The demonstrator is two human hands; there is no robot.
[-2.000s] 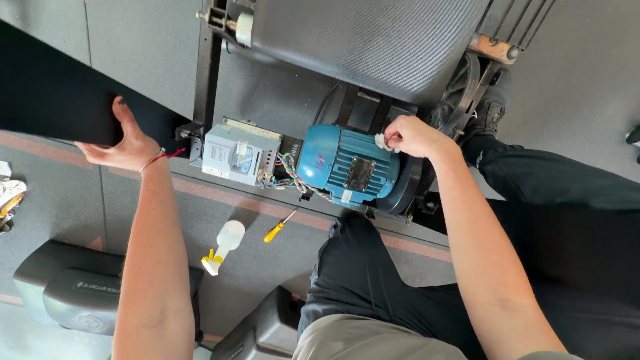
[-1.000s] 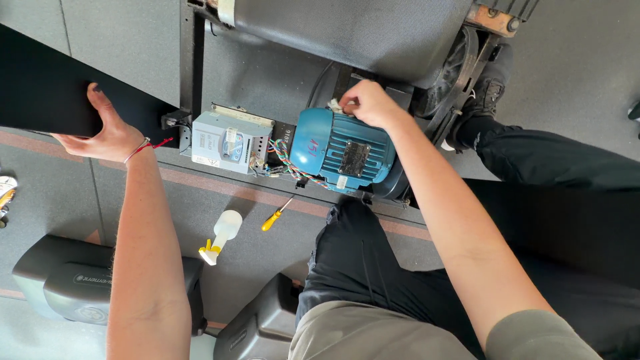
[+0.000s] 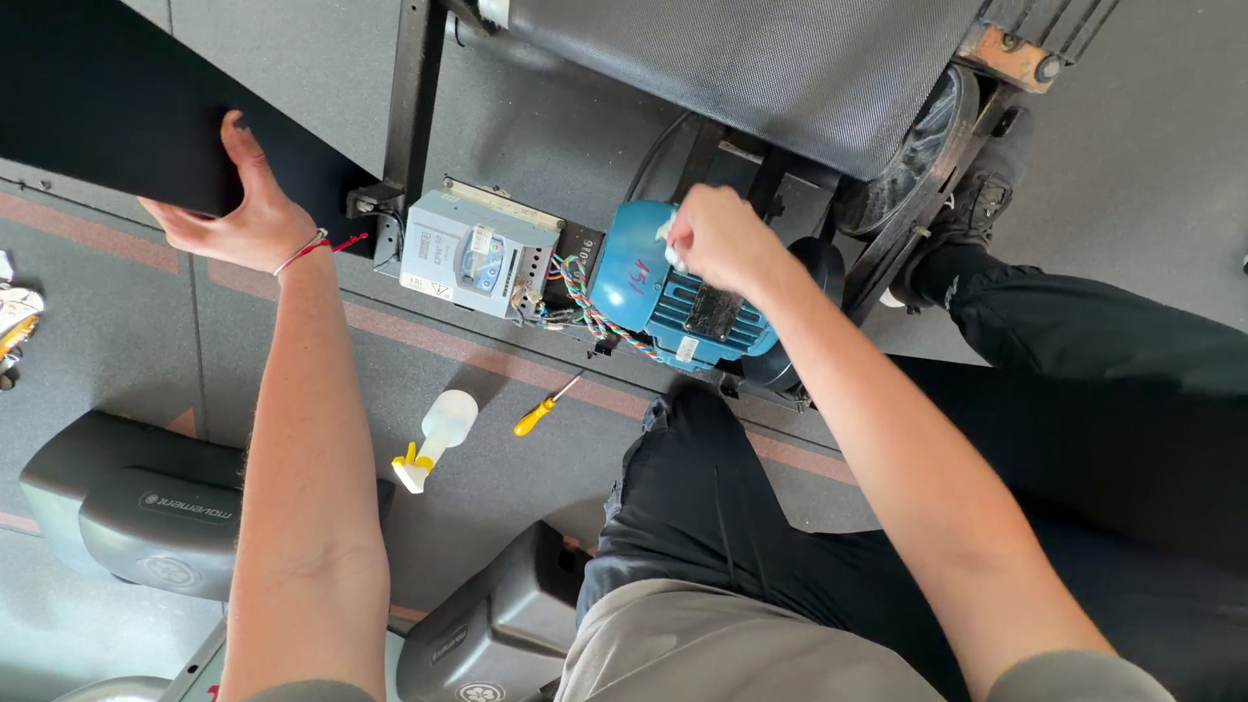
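Note:
My right hand [image 3: 726, 239] pinches a small white cloth or wipe [image 3: 671, 244] against the top of a blue electric motor [image 3: 629, 278] with cooling fins. Around the edge of a large black panel [image 3: 127, 127] at the upper left, my left hand [image 3: 255, 216] has its thumb on top and its fingers at the lower edge. Between the hands, a grey motor controller [image 3: 468, 255] sits on the machine's frame, joined to the motor side by twisted coloured wires [image 3: 585, 292]. Part of the motor's finned body is hidden by my right hand and forearm.
A treadmill belt [image 3: 721, 68] crosses the top, beside a flywheel or pulley [image 3: 926, 156]. On the floor lie a yellow-handled screwdriver [image 3: 536, 416] and a white spray bottle [image 3: 448, 421]. Grey plastic covers [image 3: 161, 517] are at the lower left. Another person's leg and shoe [image 3: 980, 210] are at the right.
My right hand has moved with the white cloth from the motor's finned right side to its smoother left part. My left hand stays at the black panel.

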